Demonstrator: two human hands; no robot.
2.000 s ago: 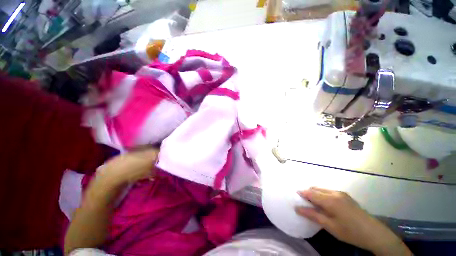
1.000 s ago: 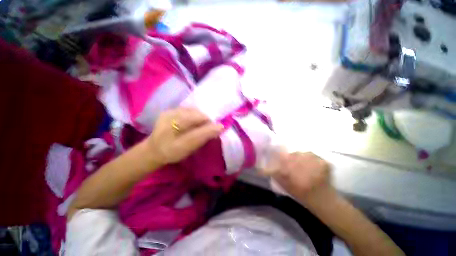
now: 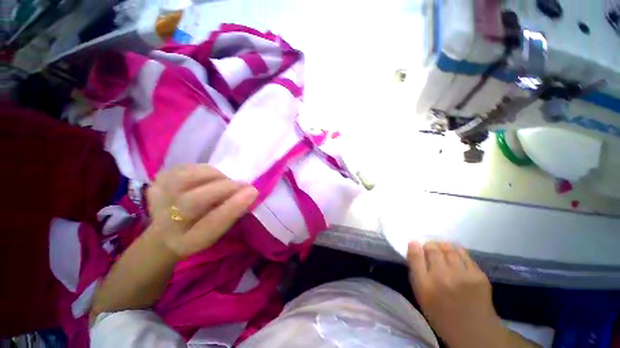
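The magenta and pale lilac-white garment piece (image 3: 272, 129) lies heaped on the left of the machine table and hangs over its front edge. My left hand (image 3: 200, 207), with a gold ring, has its thumb and finger pinched at a magenta stripe of it. My right hand (image 3: 452, 282) is at the table's front edge, its fingertips on the edge of a small rounded white fabric piece (image 3: 393, 221). Glare hides where this piece ends against the table. The presser foot (image 3: 474, 151) is beyond my right hand, with no fabric seen under it.
The white sewing machine head (image 3: 469, 61) stands at the upper right. A white round item with a green ring (image 3: 561, 153) lies under its arm, near small magenta scraps (image 3: 563, 185). More magenta fabric (image 3: 224, 292) hangs below the table edge. Dark red cloth (image 3: 51, 231) is at far left.
My left hand has moved left and down along the garment. My right hand has moved down and right, its fingers now flatter at the table edge. The camera view has shifted.
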